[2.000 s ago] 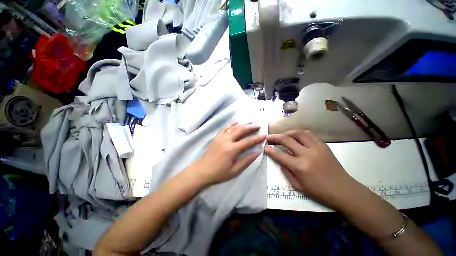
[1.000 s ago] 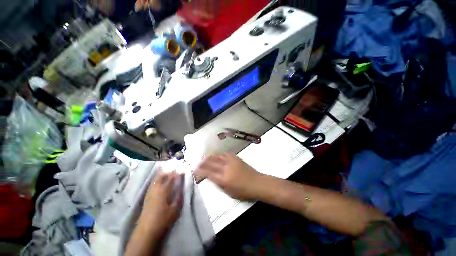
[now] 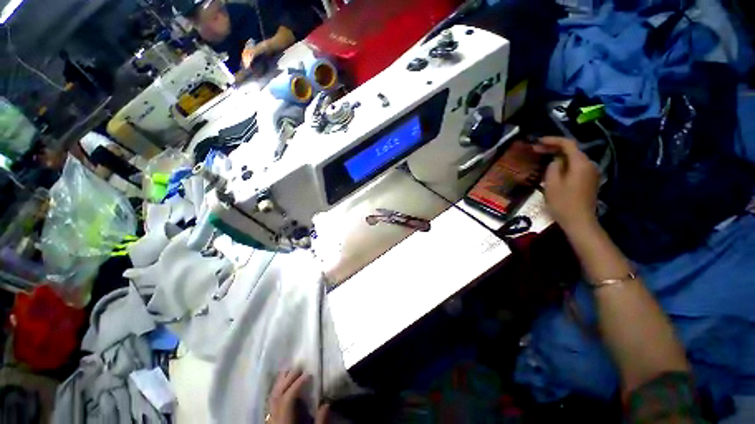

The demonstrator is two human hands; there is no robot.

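Observation:
A light grey fabric piece [image 3: 277,323] runs from under the sewing machine's needle area down over the table's front edge. My left hand [image 3: 291,399] lies on its lower part, cut off by the bottom edge; whether it grips the cloth cannot be told. My right hand [image 3: 569,184] is at a phone [image 3: 507,180] with a lit reddish screen, right of the machine. Its fingertips are at the phone's upper right; a grip does not show. The white sewing machine [image 3: 290,186] has a lit blue display [image 3: 384,150].
Thread snips [image 3: 399,219] lie on the machine bed. A grey fabric heap [image 3: 112,373], a red plastic bag [image 3: 48,327] and a clear bag [image 3: 83,224] are at left. Blue fabric [image 3: 613,62] lies at right. A person [image 3: 240,33] sits behind another machine.
My right hand has left the fabric by the needle and moved right to the phone. My left hand has moved down the fabric, towards the bottom edge. The view has swung right.

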